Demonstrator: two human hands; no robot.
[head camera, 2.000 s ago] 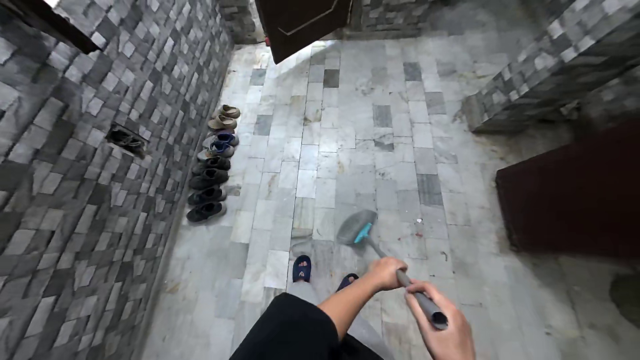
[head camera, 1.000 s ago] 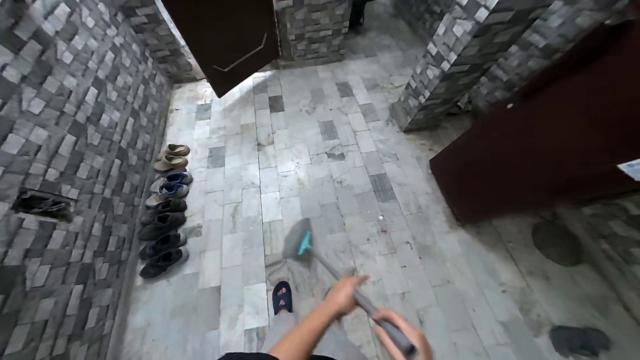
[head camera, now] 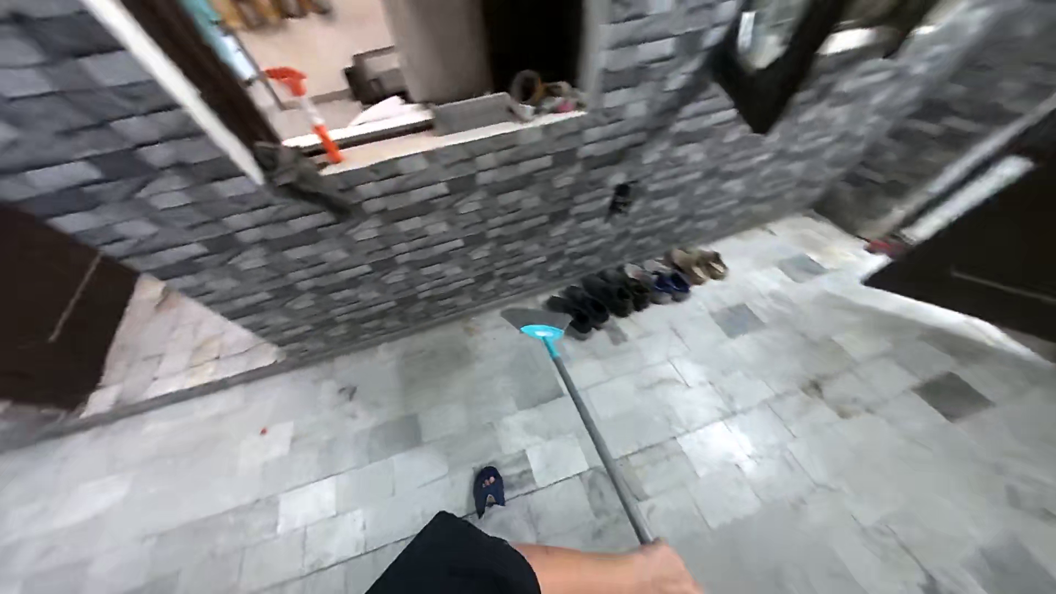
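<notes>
My left hand (head camera: 660, 569) is closed around the grey handle of a broom (head camera: 596, 437) at the bottom edge of the view. The broom slants up and to the left, away from me. Its turquoise cap (head camera: 542, 332) and grey bristles (head camera: 528, 317) are at the foot of the wall, close beside the nearest black shoe of a row. Whether the bristles touch that shoe cannot be told. My right hand is out of view, and the top end of the handle is hidden.
Several pairs of shoes (head camera: 619, 290) line the grey stone-clad wall (head camera: 462, 239). Above them is a window sill (head camera: 445, 140) with an orange-and-white tool (head camera: 318, 124). Brown doors stand at the left (head camera: 58, 305) and right (head camera: 982, 247). My sandalled foot (head camera: 488, 488) is on the tiled floor.
The view has swung strongly left toward the wall. The broom head, earlier on the open floor away from the shoes, is now beside them. My right hand has gone out of view.
</notes>
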